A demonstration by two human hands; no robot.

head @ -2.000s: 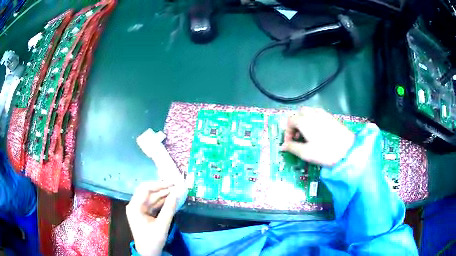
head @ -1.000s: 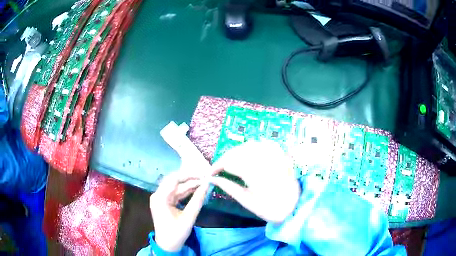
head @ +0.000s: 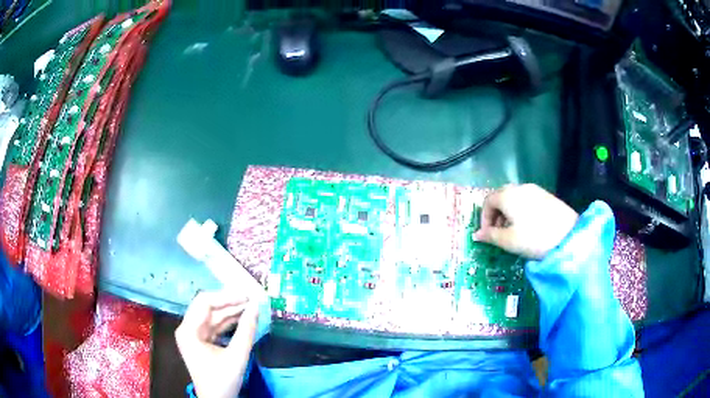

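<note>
A row of green circuit boards (head: 362, 249) lies side by side on a pink speckled bubble wrap sheet (head: 251, 204). My left hand (head: 218, 334) is at the near left of the row and pinches the end of a white label strip (head: 226, 264), which runs up and left to a small curled end on the mat. My right hand (head: 518, 221) is over the right part of the row, thumb and forefinger close together at a board's upper part. Whether a label is between its fingertips cannot be made out.
Stacked boards between red bubble wrap layers (head: 74, 140) stand at the left. A mouse (head: 297, 50), a scanner with looped cable (head: 479, 70) and a monitor edge are at the back. A black test fixture (head: 623, 179) holding a board is at the right. Red wrap (head: 117, 354) lies below the left table edge.
My right hand has moved from the strip beside my left hand to the boards at the right. My left hand still pinches the strip. The whole view has shifted.
</note>
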